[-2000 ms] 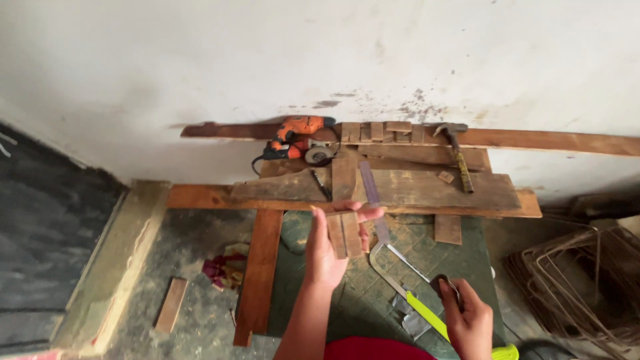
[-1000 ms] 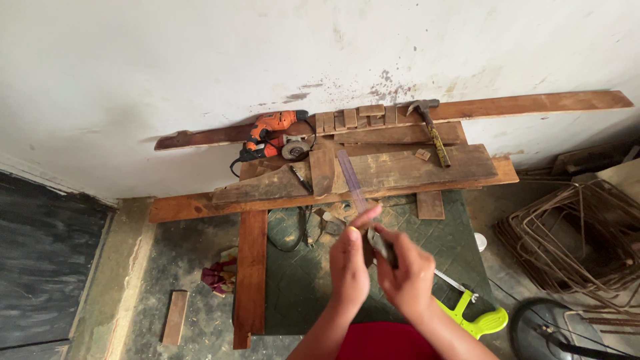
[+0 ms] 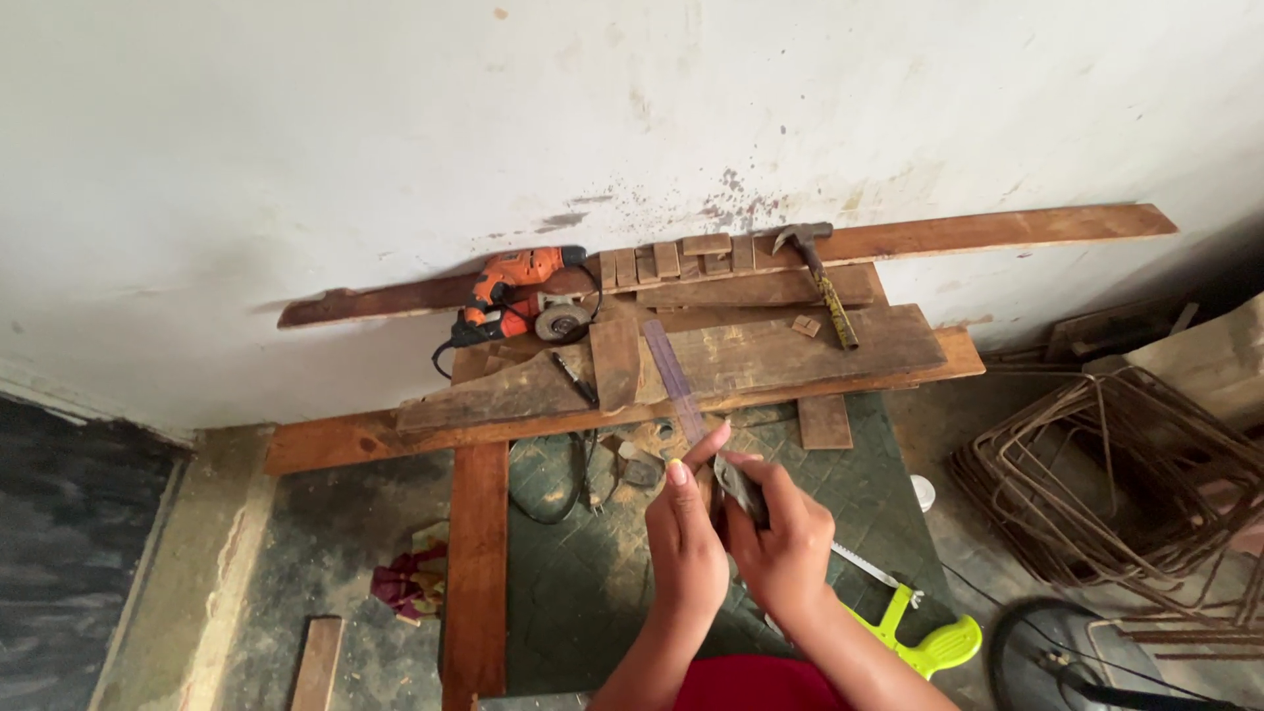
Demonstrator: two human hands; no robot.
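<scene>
My left hand (image 3: 686,543) is closed around a small wooden piece (image 3: 705,486), mostly hidden by the fingers. Against that piece my right hand (image 3: 785,528) presses a folded grey sheet (image 3: 741,489), probably sandpaper. A translucent purple ruler (image 3: 671,375) lies just beyond the hands, over a rough plank. Right of my right hand is a hacksaw with a bright yellow-green frame (image 3: 933,647). A marker (image 3: 574,379) and a short wooden block (image 3: 614,365) rest on the plank. Further right lies a claw hammer (image 3: 825,291), beside a small square wooden piece (image 3: 806,325).
An orange drill (image 3: 518,272) and an angle grinder (image 3: 523,321) sit at the back left, beside several small wooden blocks (image 3: 667,260). Long boards (image 3: 346,441) cross the green work surface (image 3: 563,612). Bent metal rods (image 3: 1086,474) and a round dark object (image 3: 1047,652) stand at the right.
Two seconds ago my left hand held the wooden piece up on an open palm and my right hand was over the hacksaw. The hands have since come together, with the grey sheet against the wood.
</scene>
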